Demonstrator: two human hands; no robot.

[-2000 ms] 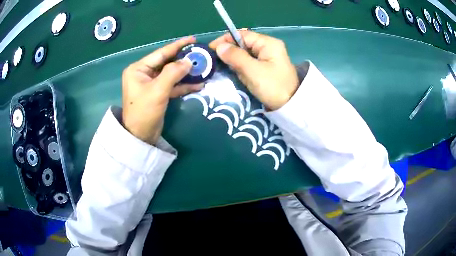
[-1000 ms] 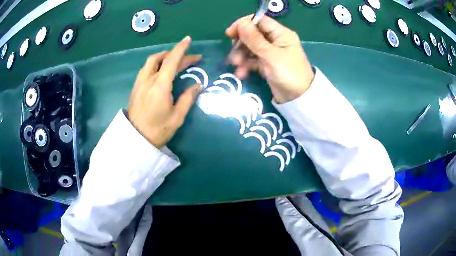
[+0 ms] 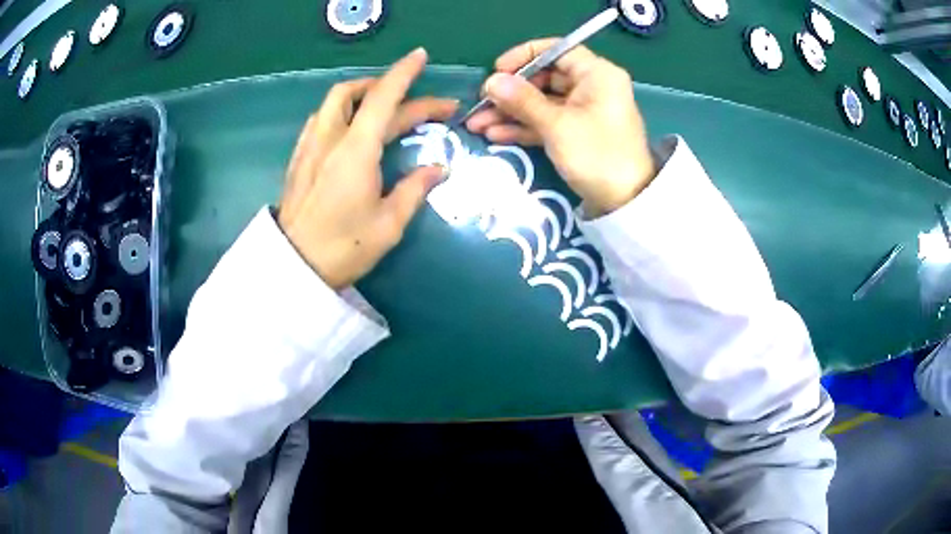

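Several white arc pieces (image 3: 556, 284) lie in overlapping rows on the glossy green mat, partly lost in a bright glare patch. My right hand (image 3: 568, 115) holds silver tweezers (image 3: 568, 42) like a pen, with their tip pointing down-left at the upper end of the arc rows. My left hand (image 3: 360, 172) is beside that end, fingers spread, thumb and fingertips around the upper-left arcs (image 3: 433, 134). It holds no disc. Whether the tweezer tip touches an arc cannot be told.
A clear plastic tray (image 3: 159, 250) heaped with black discs (image 3: 77, 259) stands at the left. Discs (image 3: 355, 13) lie spaced on the darker green conveyor (image 3: 417, 40) beyond the mat. A thin pale tool (image 3: 878, 272) lies at the far right. A grey sleeve shows at the right edge.
The round part held two seconds ago has left my left hand, which is now spread by the arcs. My right hand has brought the tweezers from the conveyor side down to the arcs.
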